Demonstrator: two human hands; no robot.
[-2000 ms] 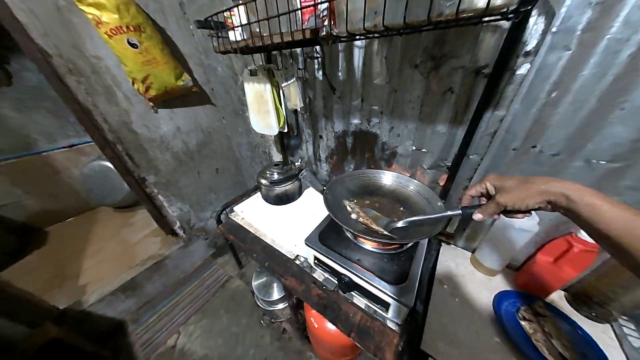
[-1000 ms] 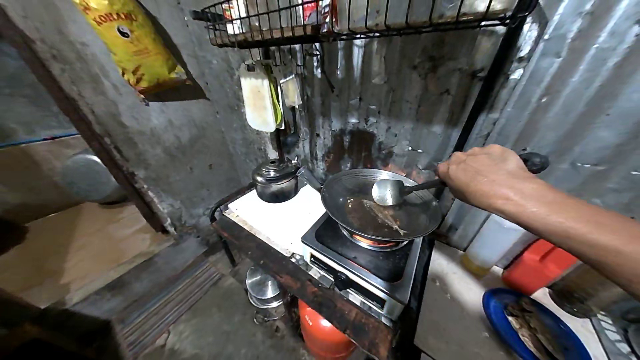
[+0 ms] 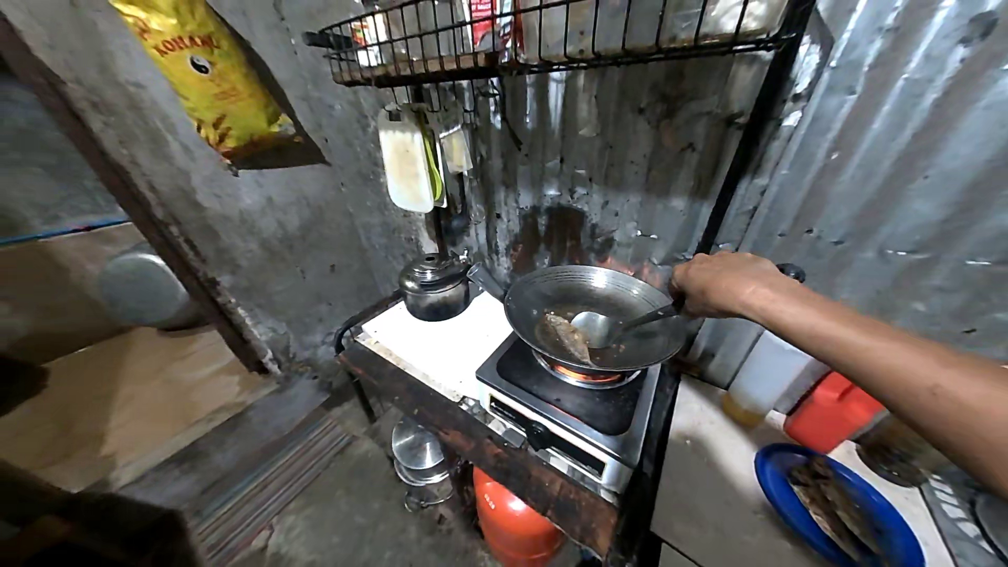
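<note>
My right hand (image 3: 720, 285) grips the dark handle of a metal ladle or turner (image 3: 594, 327) over the right rim of a wok. The tool's head rests in the wok (image 3: 543, 291), touching or close beside a piece of fried fish (image 3: 567, 337) in a little oil. Beneath the wok, the burner of a tabletop gas stove (image 3: 563, 441) glows orange. More cooked fish (image 3: 831, 504) lies on a blue plate (image 3: 776, 488) at the lower right. My left hand is out of view.
A metal kettle (image 3: 433, 287) stands left of the wok, on a white surface. Above hangs a black wire rack (image 3: 583, 57); cutting boards (image 3: 405, 161) hang below it. A red container (image 3: 831, 411) and a clear plastic jug (image 3: 768, 378) stand at right. An orange gas cylinder (image 3: 512, 520) is under the table.
The tool's head was left of the fish two seconds ago, touching it; now it lies low in the wok to the fish's right. My right hand stays on the handle.
</note>
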